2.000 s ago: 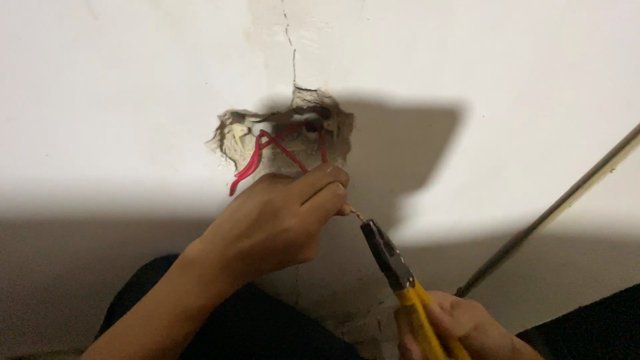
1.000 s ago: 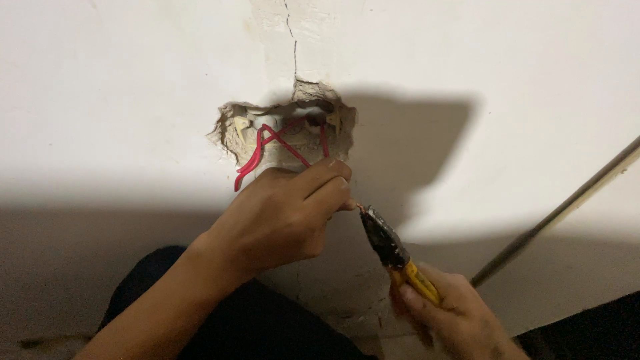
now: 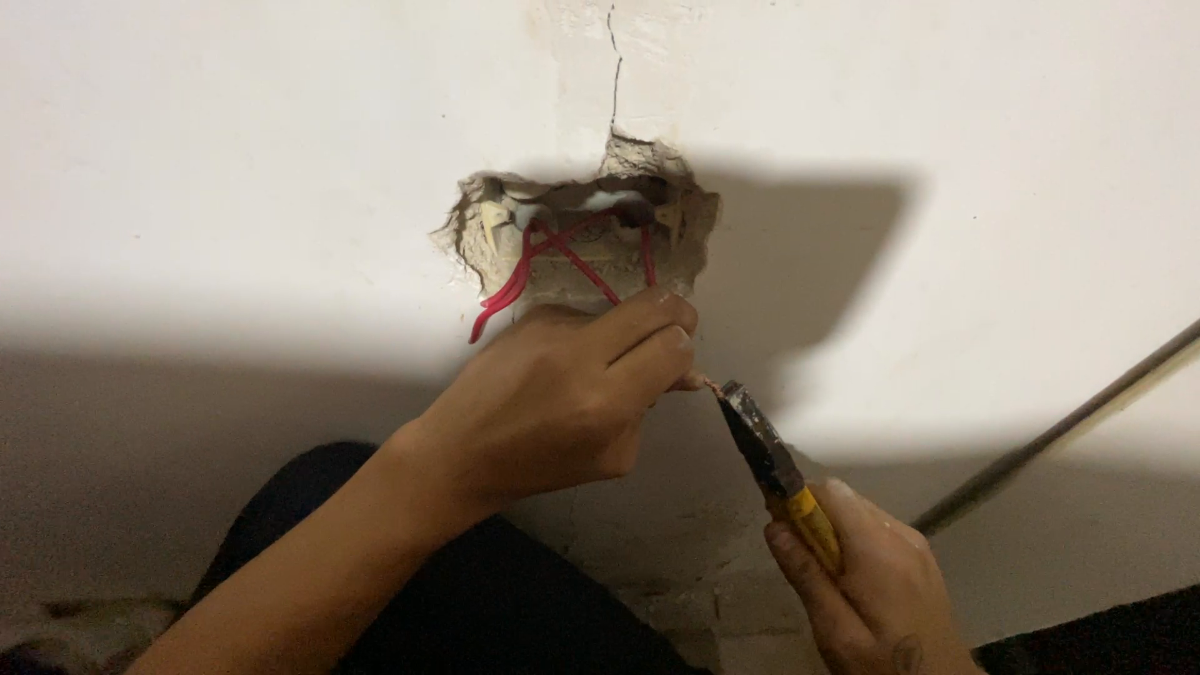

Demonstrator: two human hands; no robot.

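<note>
Red insulated wires (image 3: pixel 589 268) come out of an electrical box (image 3: pixel 581 246) set in a broken hole in the wall. My left hand (image 3: pixel 562 394) pinches the ends of two of them just below the hole. Bare twisted copper (image 3: pixel 713 386) sticks out past its fingertips, and its tip meets the jaws of the pliers (image 3: pixel 757 441). Around the yellow handles of these pliers my right hand (image 3: pixel 867 572) is closed, lower right. Other red wire ends (image 3: pixel 497 305) hang loose at the left side of the box.
The pale wall (image 3: pixel 281 169) has a crack (image 3: pixel 616 75) running up from the hole, whose plaster edge is ragged. A dark thin bar or strip (image 3: pixel 1050 433) slants across the right side. The person's dark-clothed leg (image 3: pixel 506 600) is below the left forearm.
My right hand has turned the pliers and shifted its grip on the handles, which stood further out of the hand two seconds ago. My left hand stays at the wires.
</note>
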